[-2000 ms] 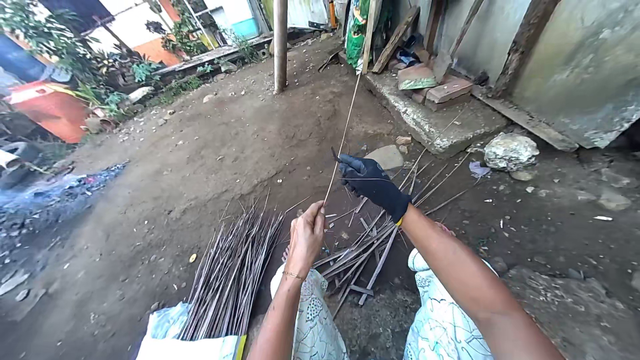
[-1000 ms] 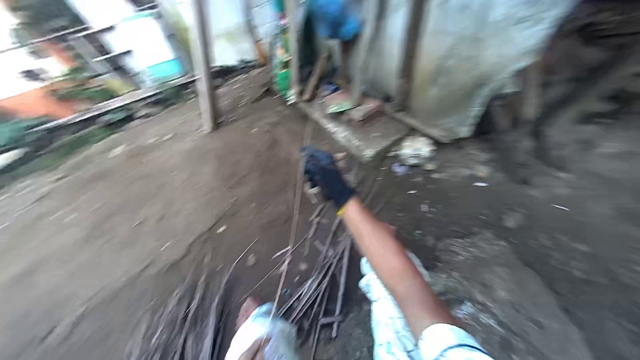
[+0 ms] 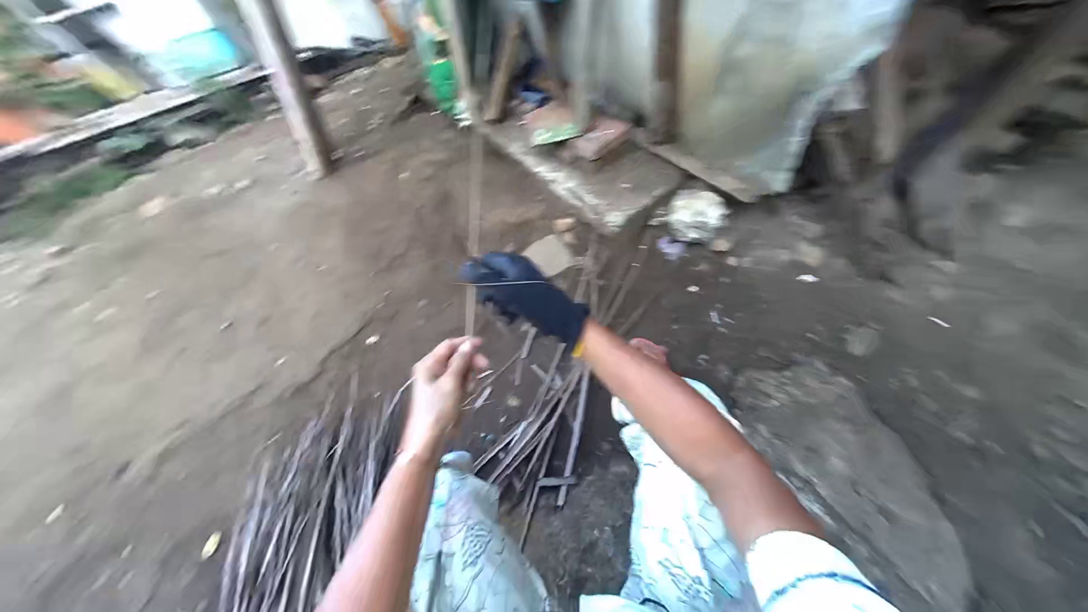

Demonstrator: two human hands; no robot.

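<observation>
Pinched in the fingers of my bare left hand (image 3: 446,374) is the lower end of a long thin stick (image 3: 474,195), which points away from me. My right hand (image 3: 523,293), in a dark glove with a yellow cuff edge, closes around the same stick just beyond the left. A thin strand, perhaps wire or a blade, crosses the glove; blur hides what it is. A dense bundle of thin dark sticks (image 3: 297,518) lies on the ground at lower left. Looser sticks (image 3: 544,425) lie crossed between my legs, below the glove.
Beyond my hands is a low concrete slab (image 3: 595,183) with bricks (image 3: 599,138) on it. A pale rock (image 3: 697,214) sits by its corner. A wooden post (image 3: 289,85) stands at upper left. A flat stone surface (image 3: 841,476) lies right of my legs.
My left hand, low near my knee and blurred a second ago, is now up close to the gloved hand, on the stick. The view has swung to the right since the first frame.
</observation>
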